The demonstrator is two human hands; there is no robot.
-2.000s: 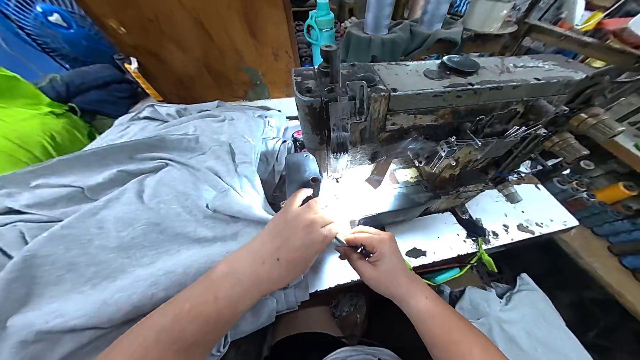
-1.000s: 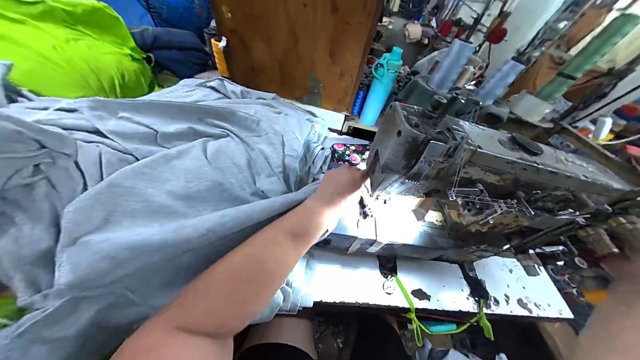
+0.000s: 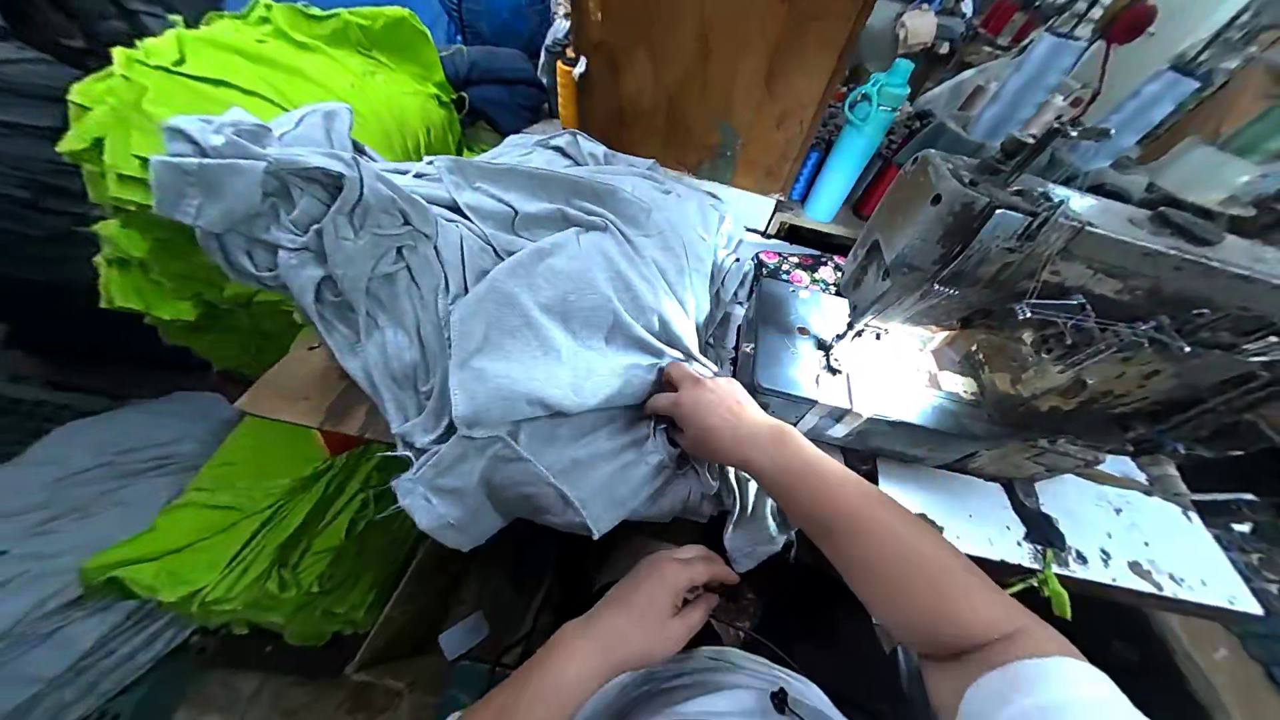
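Observation:
The grey fabric [image 3: 560, 330] lies bunched to the left of an industrial sewing machine [image 3: 1000, 290]. My right hand [image 3: 710, 415] grips a fold of this fabric, just left of the machine's metal bed plate [image 3: 800, 345]. Lower down, near my lap, my left hand [image 3: 665, 600] has its fingers curled by a hanging corner of the grey fabric; whether it pinches anything is not clear. The machine's lamp throws a bright glare around the needle area, so detail there is lost.
Lime-green fabric piles [image 3: 270, 80] stand behind and left, with more lime-green fabric [image 3: 290, 540] lower down. A turquoise bottle [image 3: 860, 140] and thread cones [image 3: 1030, 85] are behind the machine. A wooden panel [image 3: 710, 90] rises at the back. The worn white tabletop [image 3: 1130, 530] extends right.
The view has swung left. One second ago my left hand was at the needle area and my right arm at the far right; now my right hand is on the grey fabric and my left is near my lap.

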